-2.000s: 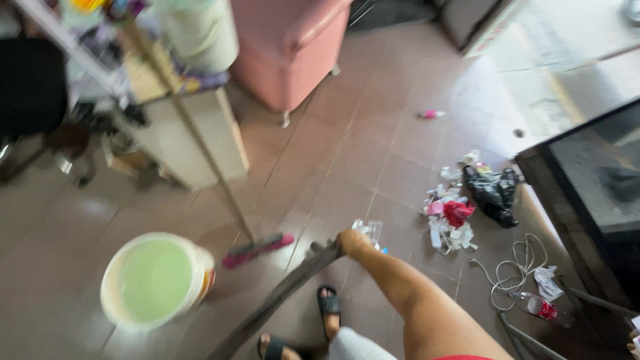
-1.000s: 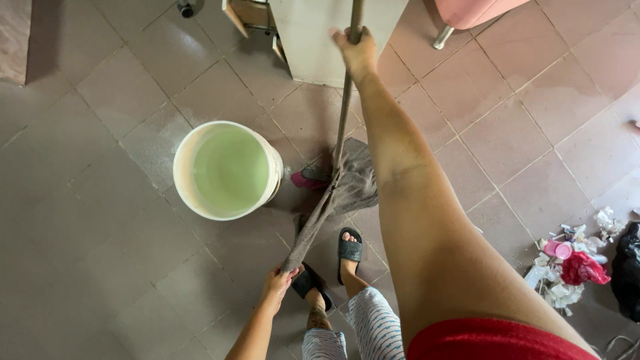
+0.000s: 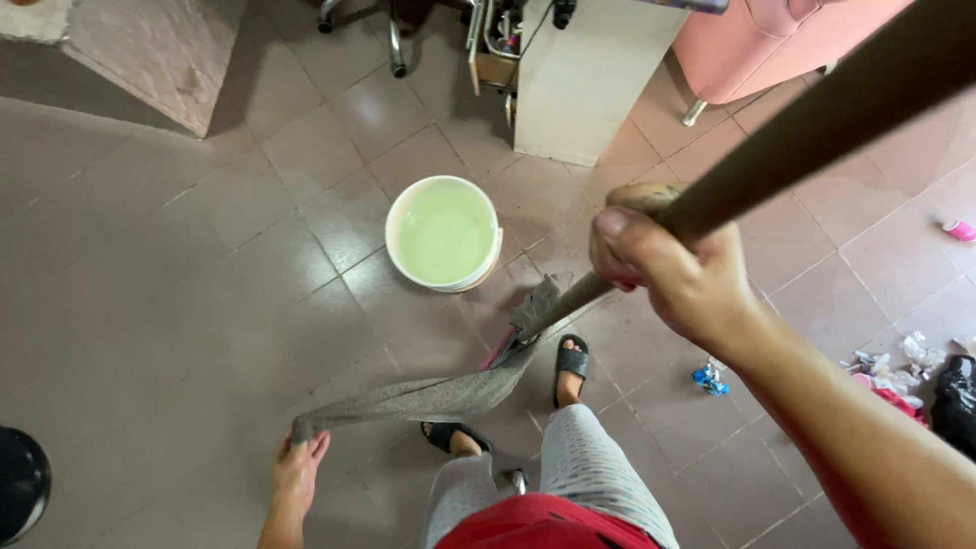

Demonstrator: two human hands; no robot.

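Observation:
My right hand (image 3: 663, 252) is closed around a long pole (image 3: 801, 122), which slants from the upper right down toward my feet. A grey cloth (image 3: 427, 396) hangs about the pole's lower end, where a bit of pink (image 3: 499, 349) shows; the rest of the head is hidden. At the lower left my left hand (image 3: 301, 465) grips the far end of the cloth, drawn out sideways. Just beyond the cloth stands a white bucket (image 3: 493, 263) holding pale green liquid.
A white cabinet (image 3: 595, 84) with a drawer out, a pink armchair (image 3: 732, 53) and wheeled chair legs (image 3: 396, 46) stand ahead. A stone-like block (image 3: 160, 61) is upper left. Litter (image 3: 892, 377), a black plastic bag (image 3: 957, 404) and a blue wrapper (image 3: 711, 379) lie right. My sandalled feet (image 3: 570, 366) are below.
The cloth's far end has moved left with my left hand and is spread wider from the pole. The pole's upper part now leans to the right and nearer the camera, my right hand still around it.

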